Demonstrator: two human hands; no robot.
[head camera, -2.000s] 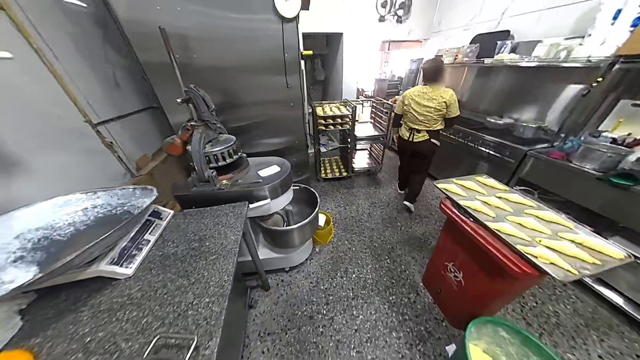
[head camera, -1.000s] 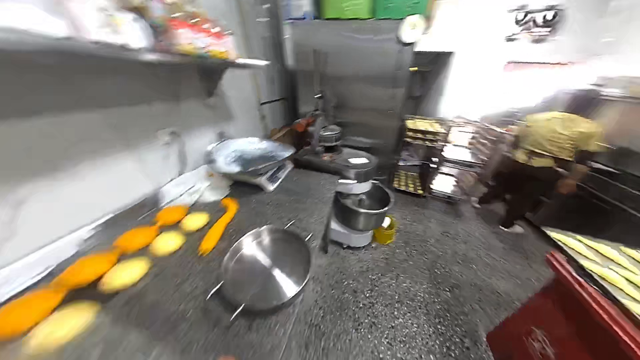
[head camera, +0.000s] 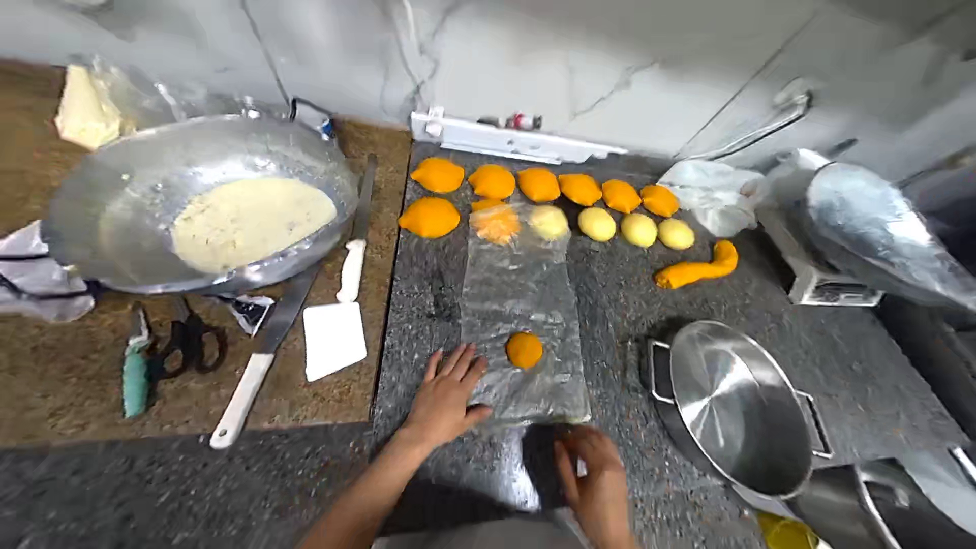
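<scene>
A small orange dough ball (head camera: 524, 350) sits on a clear plastic sheet (head camera: 518, 290) on the dark stone worktop. My left hand (head camera: 448, 396) lies flat with fingers spread at the sheet's left edge, beside the ball. Below the sheet's lower right corner is my right hand (head camera: 593, 473), its fingers curled; whether it holds something cannot be told. Behind the sheet's far end stand orange dough pieces (head camera: 539, 184) in a row, with pale yellow dough balls (head camera: 597, 224) in front of them. The sheet's far end covers part of two pieces. A bent orange dough roll (head camera: 698, 267) lies to the right.
A wide metal bowl (head camera: 114, 221) with pale dough or batter stands left. Near it lie a white scraper (head camera: 334, 341), a long knife (head camera: 248, 396), scissors (head camera: 191, 343) and a green-handled tool (head camera: 136, 381). A steel pot (head camera: 740, 412) and a scale (head camera: 835, 290) stand right.
The view has swung left and down from the room to the worktop. Both my hands have come into view; neither shows in the earlier frames.
</scene>
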